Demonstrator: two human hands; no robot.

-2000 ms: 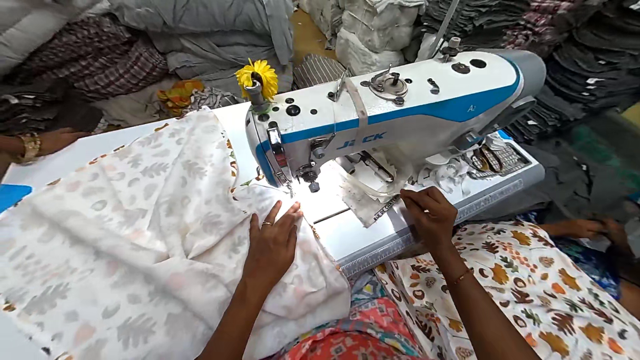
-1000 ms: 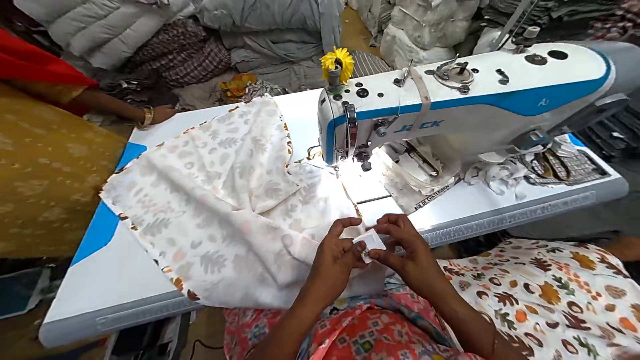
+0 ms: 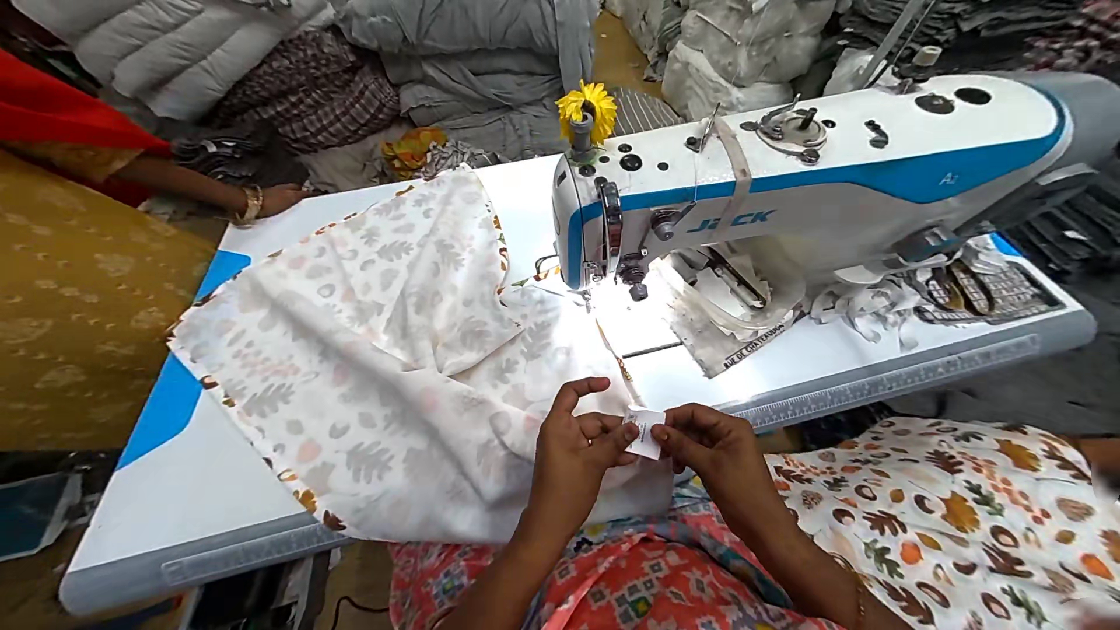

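A small white fabric label (image 3: 646,433) with writing is pinched between my left hand (image 3: 582,442) and my right hand (image 3: 707,442), just above the cloth's near right edge. Below and to the left, a white leaf-print cloth (image 3: 394,367) lies spread with its pale side up and its edges folded over in a coloured print. Its far right part reaches the needle area of a white and blue Jack sewing machine (image 3: 814,166), whose lamp lights the bed. Whether the presser foot is down on the cloth, I cannot tell.
More leaf-print cloth (image 3: 954,516) lies at my right. White scraps (image 3: 871,302) and a patterned tray (image 3: 997,293) rest right of the machine. A co-worker's hand (image 3: 278,199) touches the table's far left edge. Bundles of grey fabric (image 3: 472,79) are piled behind. A ruler strip (image 3: 892,376) runs along the front edge.
Two seconds ago my left hand lay on the cloth and my right was near the scraps by the machine; both now meet at the label. The view has shifted left.
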